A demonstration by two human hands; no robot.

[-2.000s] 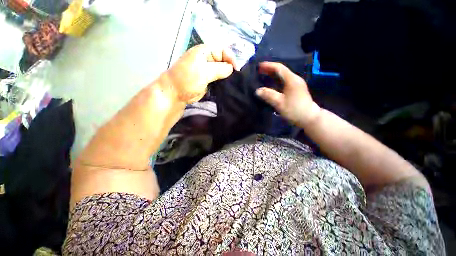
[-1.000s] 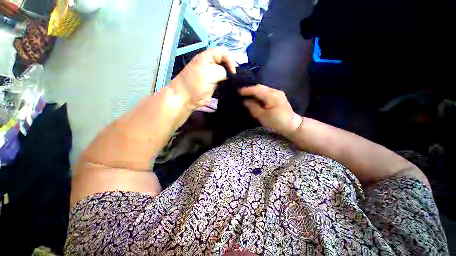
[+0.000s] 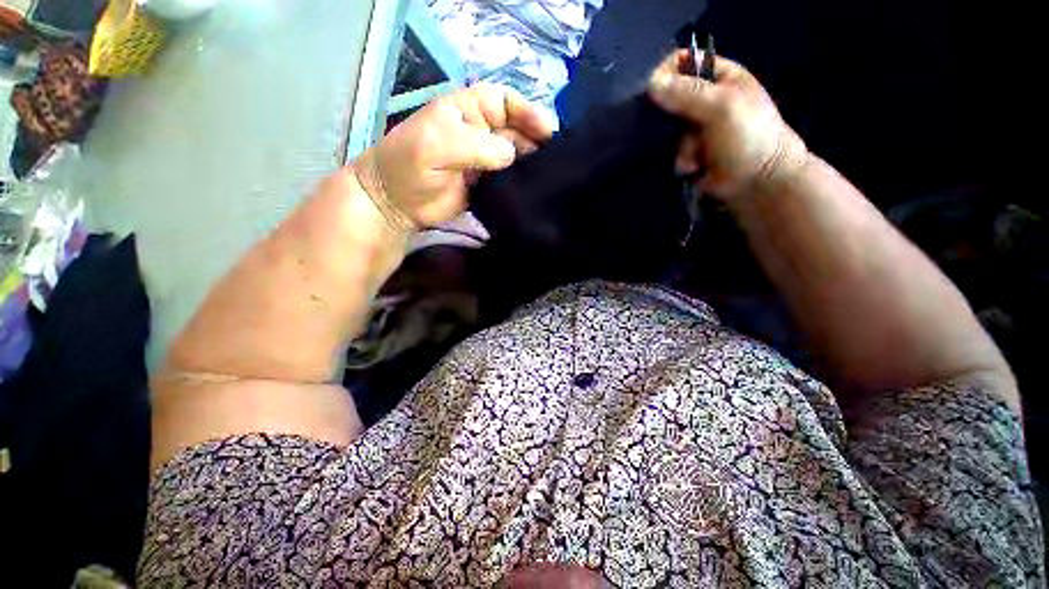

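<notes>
A black garment (image 3: 587, 173) is stretched between my two hands; its outline merges with the dark surroundings. My left hand (image 3: 477, 144) pinches its edge between thumb and fingers, beside the table's end. My right hand (image 3: 725, 127) holds the garment's other edge, higher and to the right. Thread snips (image 3: 697, 58) are in my right hand too, with two short pointed tips showing above the fingers. The rest of the snips is mostly hidden by the hand.
The pale table (image 3: 247, 127) with a light blue frame (image 3: 374, 86) is at left. White cloth (image 3: 518, 46) lies past its end. A yellow basket (image 3: 129, 40), a brown patterned item (image 3: 58, 92) and a black garment pile (image 3: 81, 391) are at far left. Mixed cloth (image 3: 420, 305) lies below the table.
My right hand was empty-looking and low, came near my left hand at the black cloth, and is now raised further right. The snips' tips now show. The black cloth is spread between my hands.
</notes>
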